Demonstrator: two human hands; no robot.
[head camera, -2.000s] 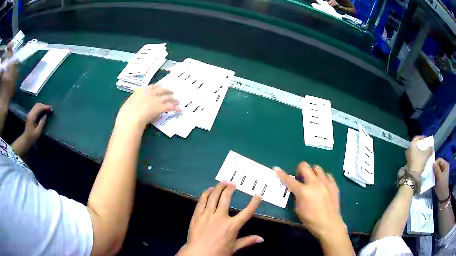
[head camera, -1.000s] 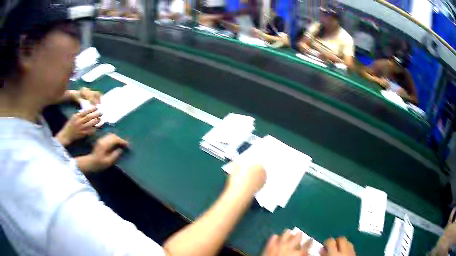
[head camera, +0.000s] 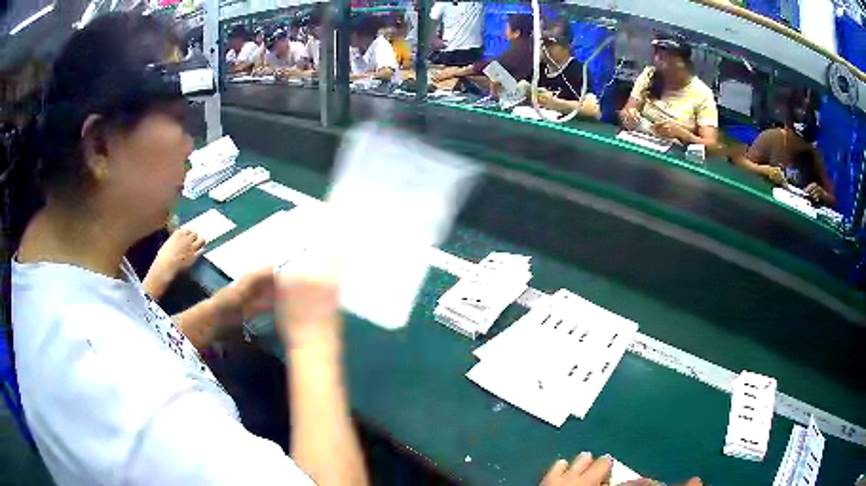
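Observation:
My left hand shows only as fingers at the bottom edge, beside a small white leaflet. My right hand shows only as a sliver on the leaflet's other side. The rest of both hands and most of the leaflet are cut off, so their grip cannot be told. A fanned pile of white sheets with black dashes lies ahead on the green bench. Two narrow folded stacks, one with a column of dashes and one partly cut off, lie to the right.
A person at left in a white shirt holds up a large blurred white sheet. A thick folded stack lies left of the sheet pile. A pale tape strip runs along the bench. Other workers sit across the dark belt.
The view has swung left and up, putting my hands at the bottom edge. The neighbour's arm has left the sheet pile, and a large sheet is now raised in that person's hands.

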